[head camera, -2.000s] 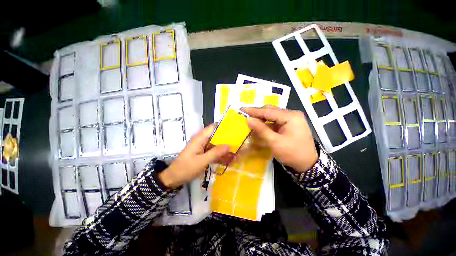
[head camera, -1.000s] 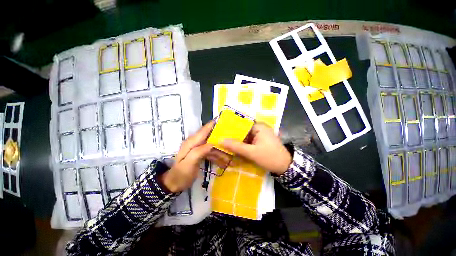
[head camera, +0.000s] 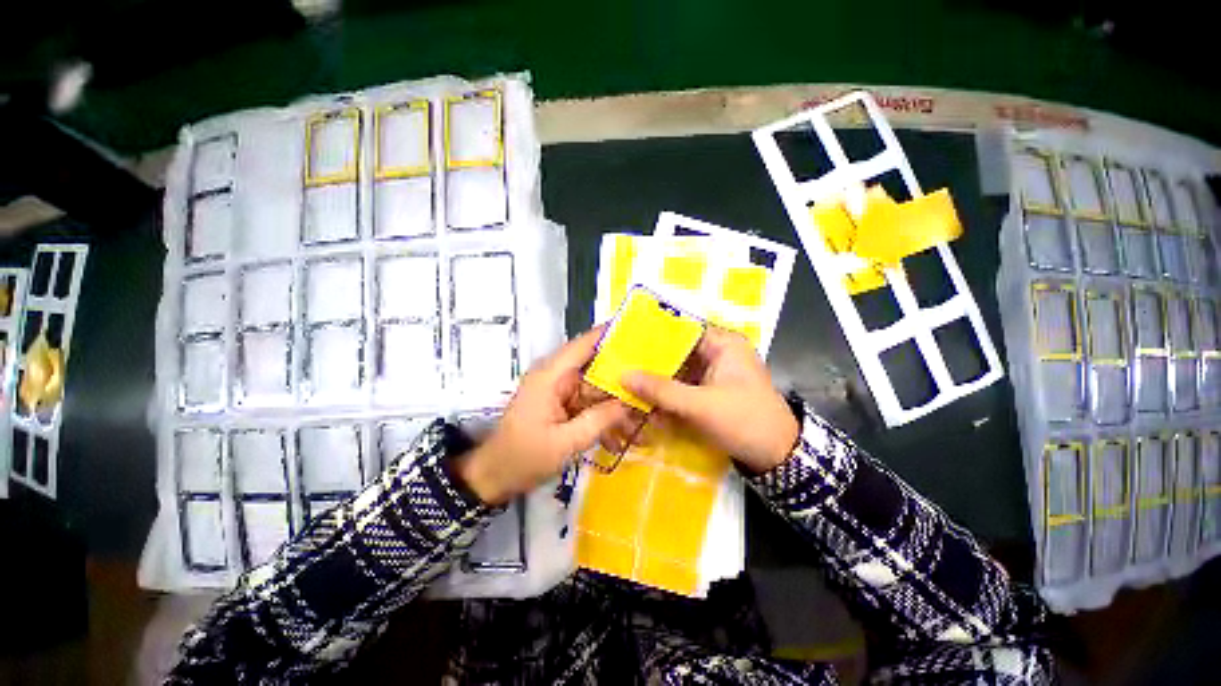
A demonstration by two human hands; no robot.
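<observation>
A yellow adhesive piece (head camera: 645, 346) lies on one end of a thin dark phone frame (head camera: 613, 465), whose lower end shows below my fingers. My left hand (head camera: 538, 426) holds the frame from the left and below. My right hand (head camera: 734, 405) holds its right side, with the thumb on the yellow face. The hands are over the die-cut adhesive sheets (head camera: 643, 525), a stack with rows of yellow rectangles. Fingers hide part of the frame and of the stack.
The near blister tray (head camera: 284, 150) with frames is at left. A white waste sheet (head camera: 874, 351) with loose yellow release liner (head camera: 904, 225) lies right of the stack. The second blister tray (head camera: 1101, 536) is far right. Other waste sheets (head camera: 64, 268) are far left. A green conveyor belt (head camera: 643, 47) runs behind.
My right hand has come down from the piece's top edge, and its thumb now lies on the yellow face. The whole view has shifted slightly.
</observation>
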